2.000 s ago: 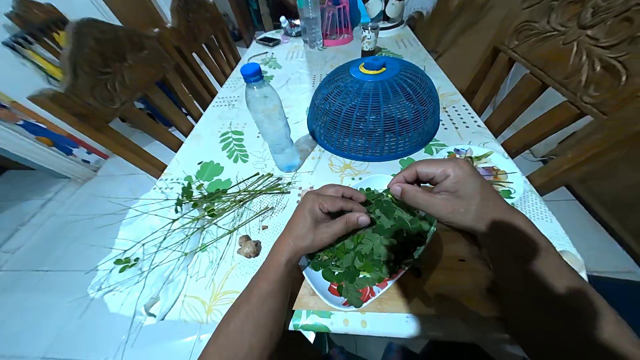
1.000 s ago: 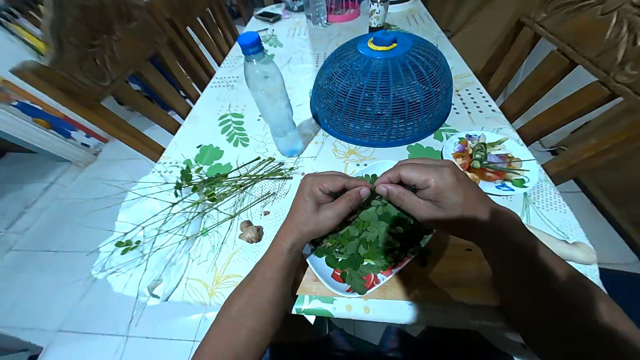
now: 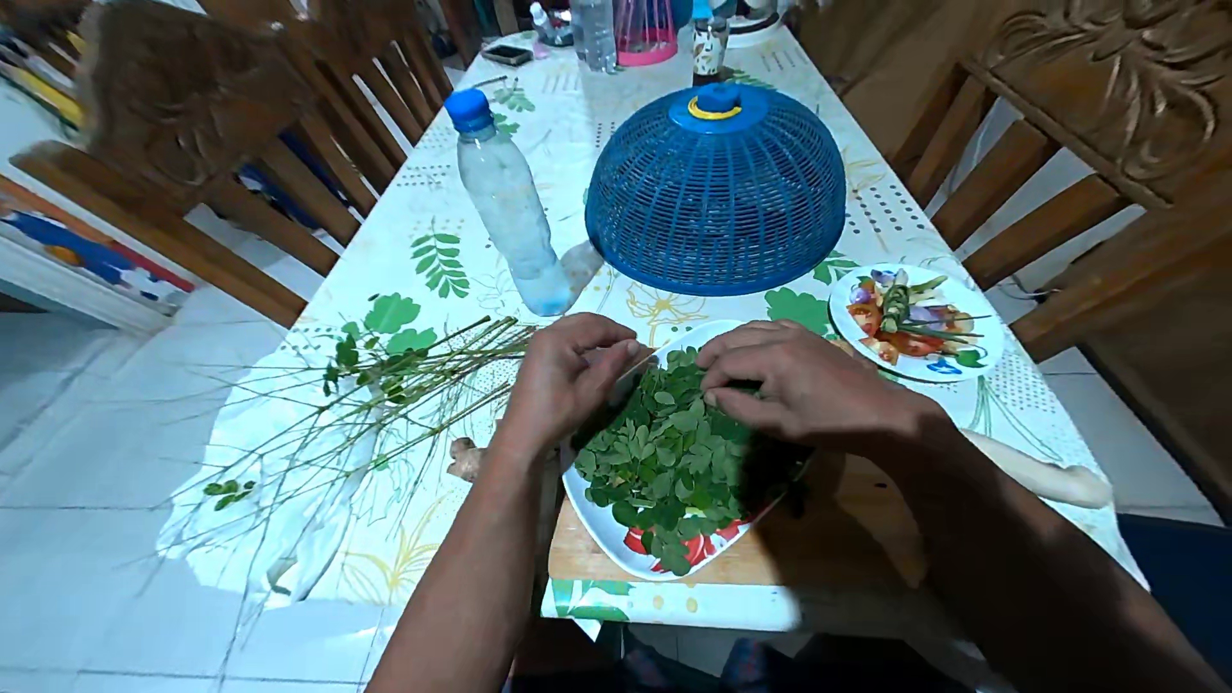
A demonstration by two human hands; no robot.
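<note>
A white plate with red print [image 3: 608, 541] rests on a wooden cutting board [image 3: 861, 539], heaped with small green leaves [image 3: 664, 443]. Over the plate's upper left edge, my left hand [image 3: 577, 380] pinches a thin stem between thumb and forefinger. My right hand [image 3: 784, 380] is over the heap's upper right side, fingers curled down at the leaves; whether it holds any is hidden. Left of the plate lie stripped leaf stems [image 3: 423, 385] on the tablecloth, and a piece of ginger [image 3: 466, 459] is beside my left forearm.
A clear bottle with a blue cap [image 3: 510, 212] stands beyond my left hand, near a blue mesh food cover [image 3: 717, 197]. At right are a plate of cut vegetables [image 3: 914, 322] and a long pale root vegetable [image 3: 1044, 469]. Carved wooden chairs [image 3: 1049, 154] flank the table.
My hands, together over the top of the leaves a second ago, have moved apart. A thin stem now shows at my left fingertips.
</note>
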